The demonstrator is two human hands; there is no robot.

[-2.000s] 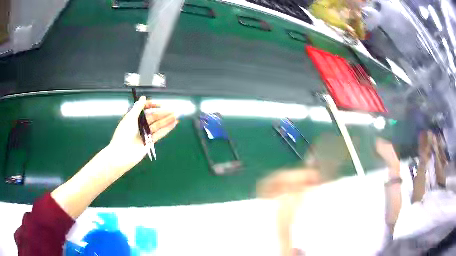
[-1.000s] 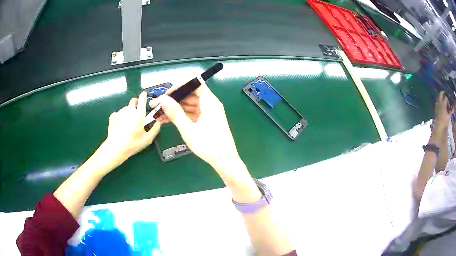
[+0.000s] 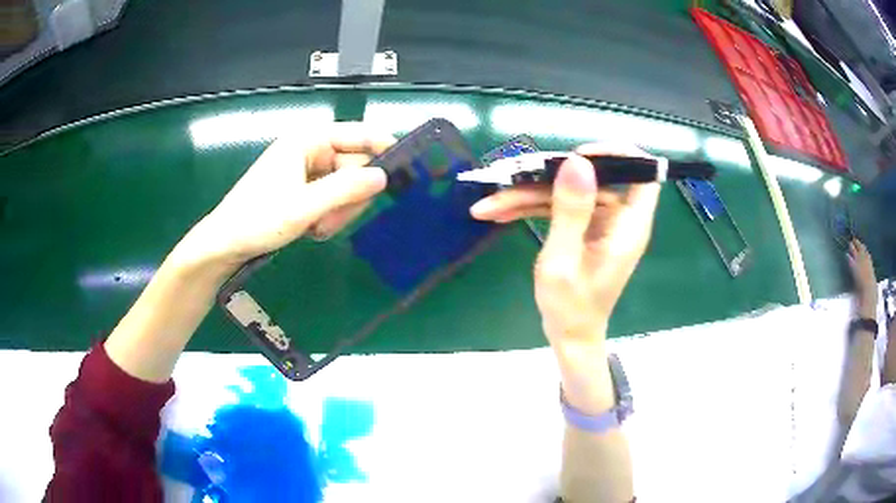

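Observation:
My left hand [image 3: 295, 196] holds a phone middle frame [image 3: 393, 305] by its upper left edge, raised and tilted above the green belt. A dark blue film [image 3: 418, 231] covers the upper end of the frame, and the lower part is open. My right hand [image 3: 594, 236] holds black-handled tweezers [image 3: 609, 169] nearly level. Their pale tips are over the film end of the frame; whether they touch it or grip anything is too small to tell.
More frames lie on the green belt [image 3: 639, 265]: one partly behind my right hand, another frame [image 3: 727, 236] further right. Blue film pieces [image 3: 260, 452] are heaped on the white cover [image 3: 472, 432]. A red tray [image 3: 776, 88] and another person's arm [image 3: 863, 324] are at the right.
The frame under my hands has come up off the belt into my left hand, film end away from me. My right hand has moved right, and the tweezers now point left.

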